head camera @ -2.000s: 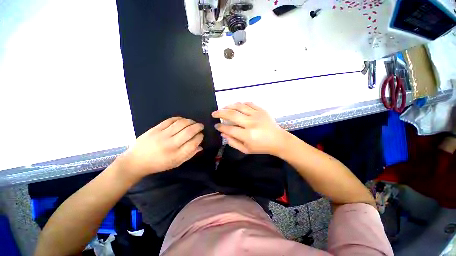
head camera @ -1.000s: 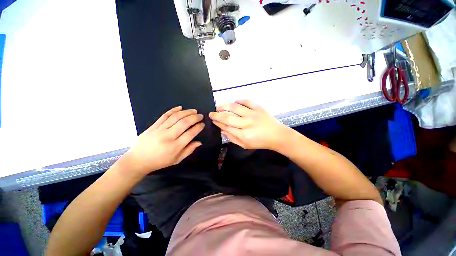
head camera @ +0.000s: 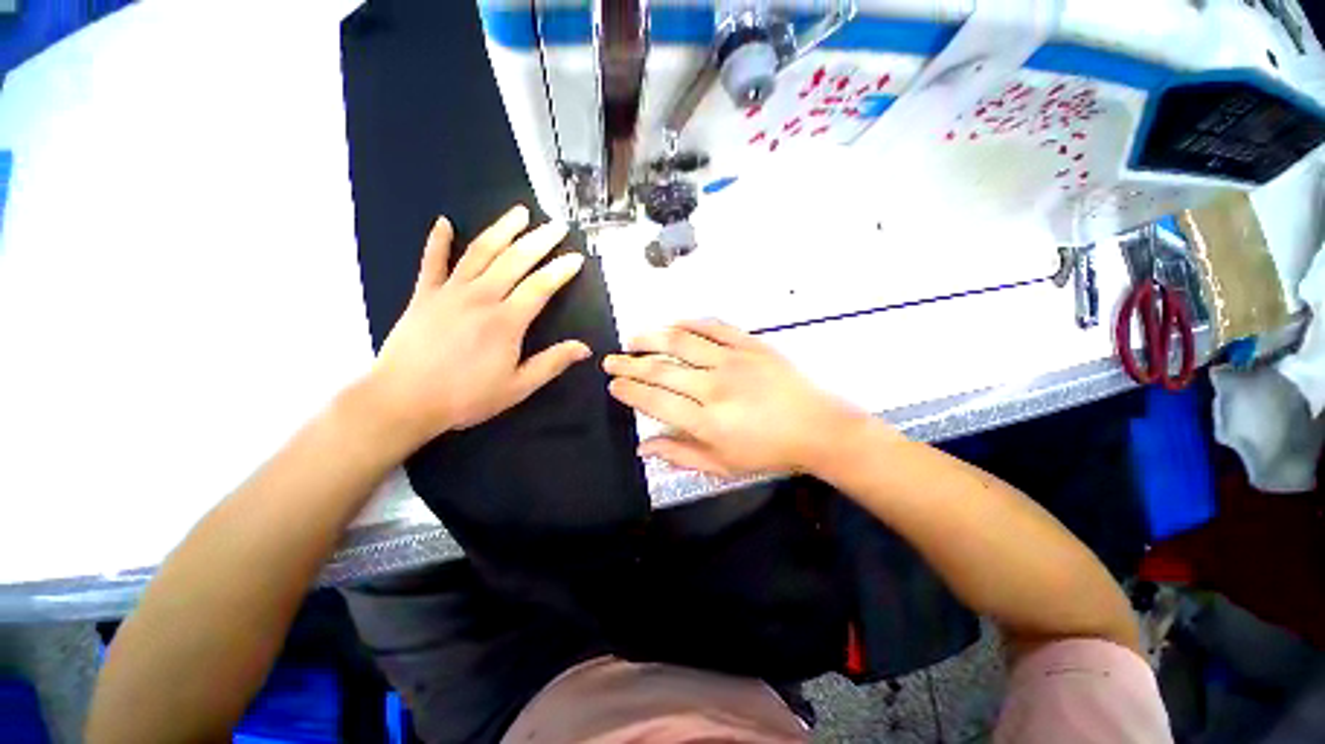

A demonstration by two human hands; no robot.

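Observation:
A long black cloth panel (head camera: 422,160) runs from the table's back edge, past the left of the needle, down over the front edge into the lap. My left hand (head camera: 472,332) lies flat on it with fingers spread, fingertips close to the presser foot (head camera: 608,218). My right hand (head camera: 727,395) lies at the panel's right edge, its fingertips touching the cloth edge and the rest over the white table. The sewing machine head (head camera: 901,87) stands above the cloth's right edge. The stitching point is too small to read.
Red-handled shears (head camera: 1157,334) lie at the table's right edge, with small metal tools (head camera: 1086,288) left of them and a tan block (head camera: 1235,269) behind. A dark control panel (head camera: 1235,131) is at the upper right. Blue bins and dark cloth show below the table edge.
My left hand has moved forward on the cloth towards the presser foot and spread its fingers. My right hand stays near the cloth edge. The view has tilted up, showing more of the machine head.

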